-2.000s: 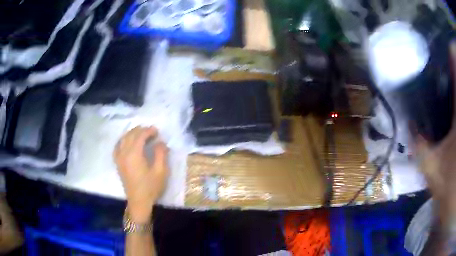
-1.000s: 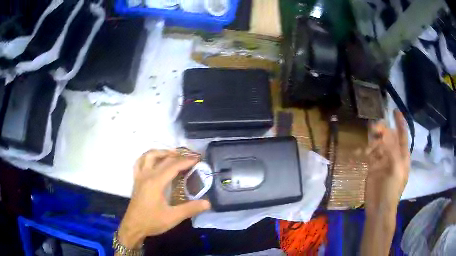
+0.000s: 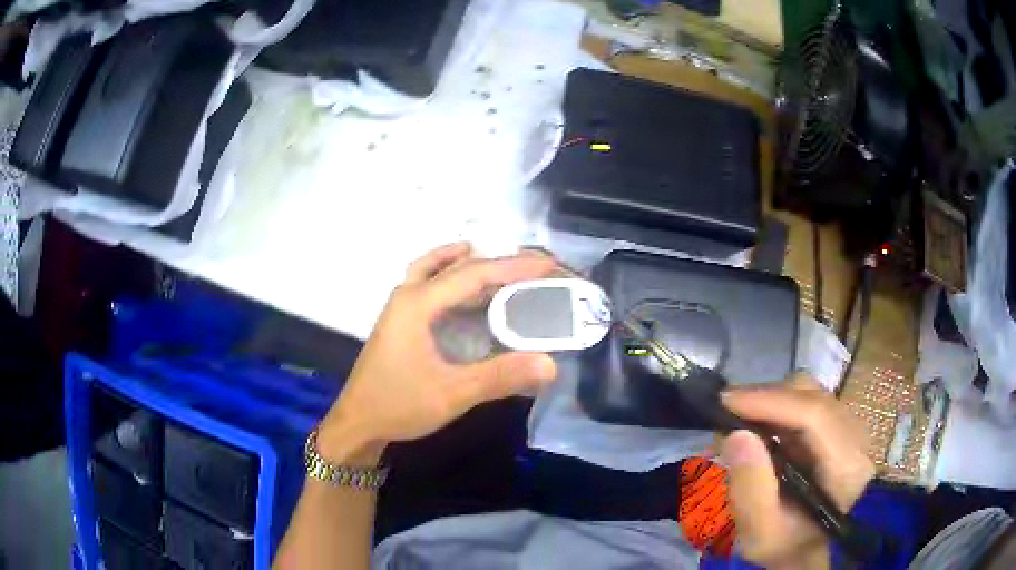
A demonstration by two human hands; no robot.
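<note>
My left hand holds a white oval part by its edges, its grey centre facing up, beside a black plastic housing. The housing lies flat on foam wrap at the bench's front edge and has an oval recess in its face. My right hand grips a soldering iron like a pen. Its metal tip points at the right end of the oval part, where thin lead wires show. Whether the tip touches them I cannot tell.
A second black housing with a yellow-tipped lead lies behind. A fume fan stands at the back right, with a small square tray nearby. Wrapped housings lie at the left. A blue crate of black housings stands below the bench edge.
My right hand, empty before, now holds the soldering iron over the front housing. My left hand has turned the oval part lengthwise. The view has shifted left and down, showing more of the blue crate.
</note>
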